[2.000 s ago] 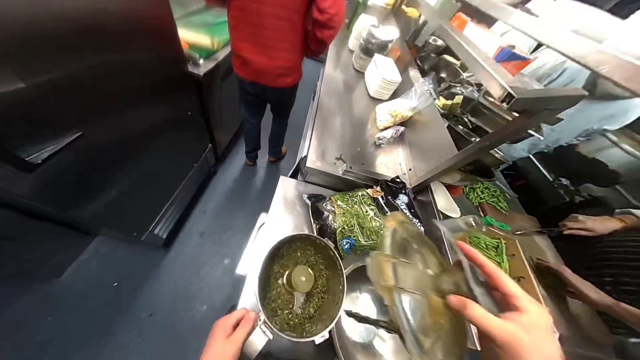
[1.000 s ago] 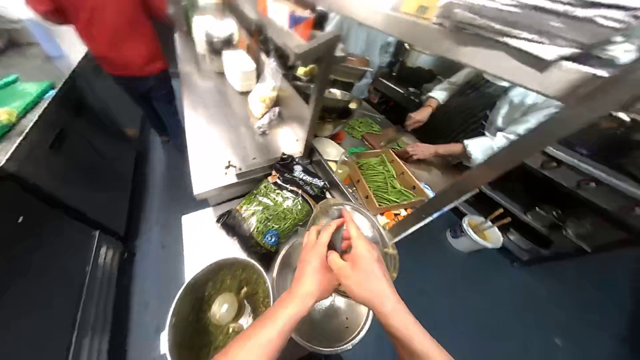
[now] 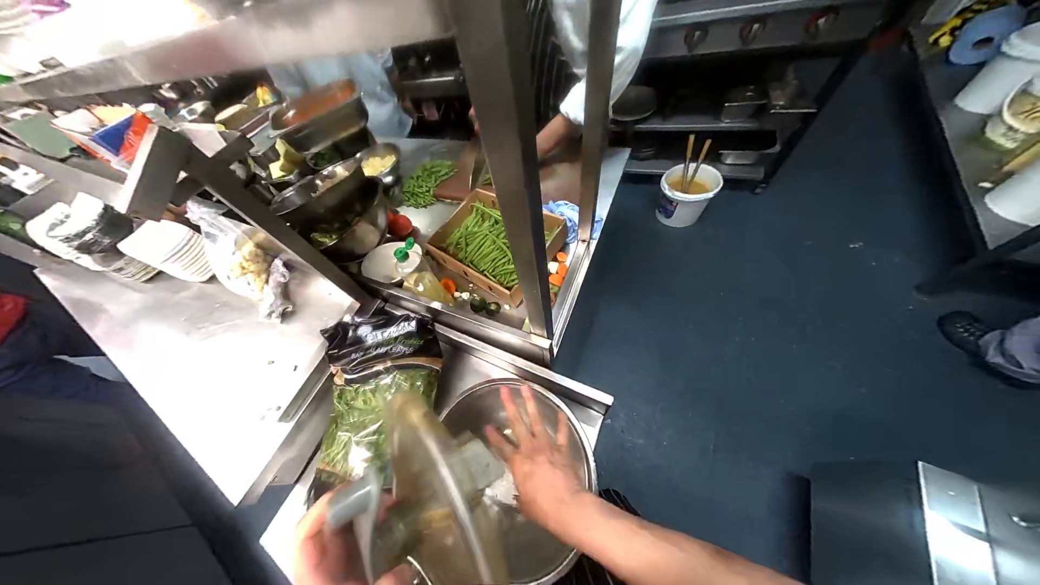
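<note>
My left hand (image 3: 329, 540), at the bottom, grips a clear plastic food-processor lid (image 3: 443, 496), which is blurred and tilted on its edge. My right hand (image 3: 536, 467) has its fingers spread over a round steel bowl (image 3: 581, 431) and holds nothing. Whether its fingers touch the bowl's inside I cannot tell. Left of the bowl lies a plastic bag of salad leaves (image 3: 382, 398), partly behind the lid. The food-processor bowl is not in view.
Beyond a steel post (image 3: 512, 162) stands a cardboard box of green beans (image 3: 479, 244); a co-worker's arm (image 3: 561, 134) is behind it. Stacked plates (image 3: 175, 248) are at left. A white bucket (image 3: 682, 203) stands on the floor. A person's shoe (image 3: 967, 337) shows at right.
My hands were together over the steel bowl a second ago; now they are apart, the left with the lid, the right spread over the bowl. The view has swung right.
</note>
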